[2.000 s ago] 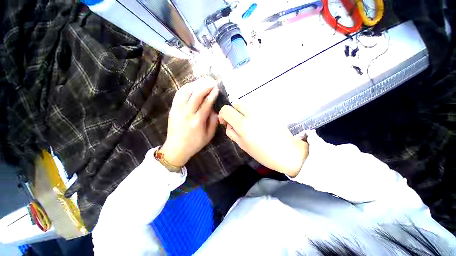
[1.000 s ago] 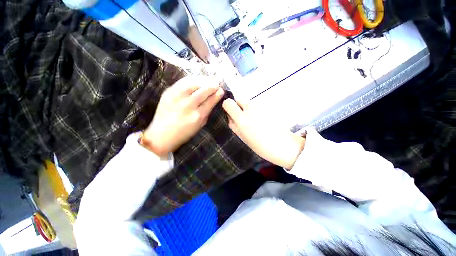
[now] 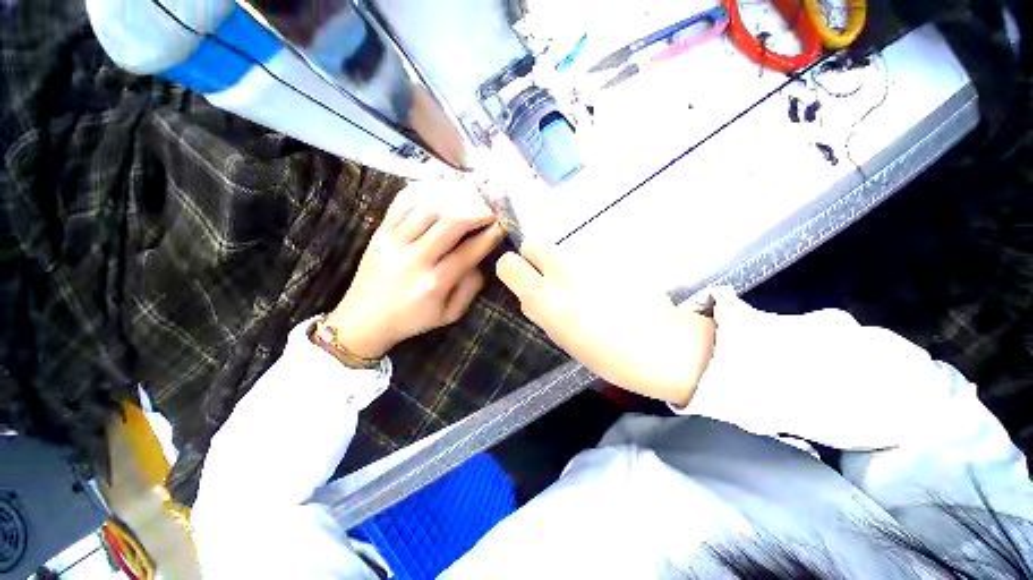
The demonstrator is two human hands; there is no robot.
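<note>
A dark plaid garment piece (image 3: 215,249) lies draped left of the needle area of a white sewing machine (image 3: 283,102) with a blue stripe. My left hand (image 3: 425,266) rests on the plaid cloth, its thumb and fingertips pinched together at the cloth edge just below the needle area. My right hand (image 3: 600,312) is just right of it, fingers curled, thumb and index fingertips at the same dark edge. The presser foot and needle are washed out by glare. A grey-blue ridged cylinder (image 3: 544,134) stands right of the needle area.
Red-handled (image 3: 774,40) and yellow-handled loops of scissors, pointed snips (image 3: 663,43) and dark thread scraps (image 3: 825,150) lie on the white machine table (image 3: 680,215) at the right. Its ruler edge runs in front. A blue crate (image 3: 442,515) is below. A cardboard box (image 3: 142,476) is at left.
The front part of the plaid cloth has shifted up and left, uncovering the table's ruler edge above the blue crate. More of the machine head shows. Both hands stay close together near the needle.
</note>
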